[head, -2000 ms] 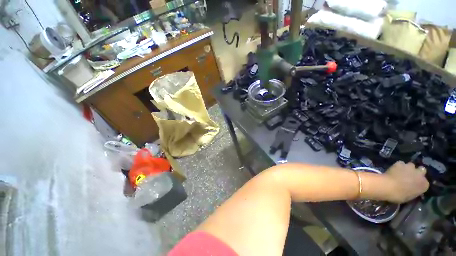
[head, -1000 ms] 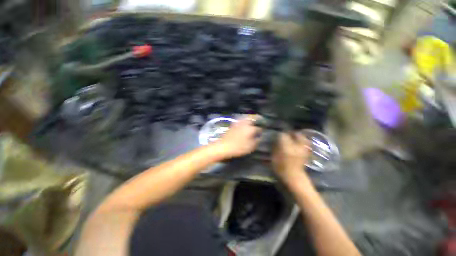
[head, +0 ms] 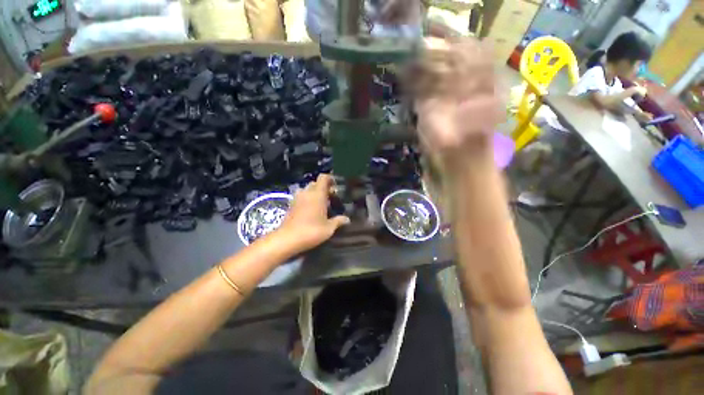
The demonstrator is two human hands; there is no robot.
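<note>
The green hand press (head: pixel 355 146) stands upright in front of me with its ram down over the small fixture (head: pixel 359 212). My left hand (head: pixel 313 212) is at the left side of the fixture, thumb and fingers apart around a dark spot; I cannot tell if a part is held. My right hand (head: pixel 459 96) is raised at the press's upper right, blurred; the lever is not discernible there. The left bowl (head: pixel 262 218) and right bowl (head: pixel 410 215) of small metal parts flank the fixture. Black plastic parts (head: pixel 193 131) are heaped behind.
An open pale sack (head: pixel 309 347) with black pieces hangs below the bench edge. A second press's red ball lever (head: pixel 104 113) and clear tub (head: pixel 32 214) are at left. At right are a yellow chair (head: pixel 550 62), a side table with a seated person (head: pixel 617 73) and a blue bin (head: pixel 683 171).
My right hand has risen from beside the fixture to the upper right of the press. My left hand remains by the fixture. The view has shifted and become sharper.
</note>
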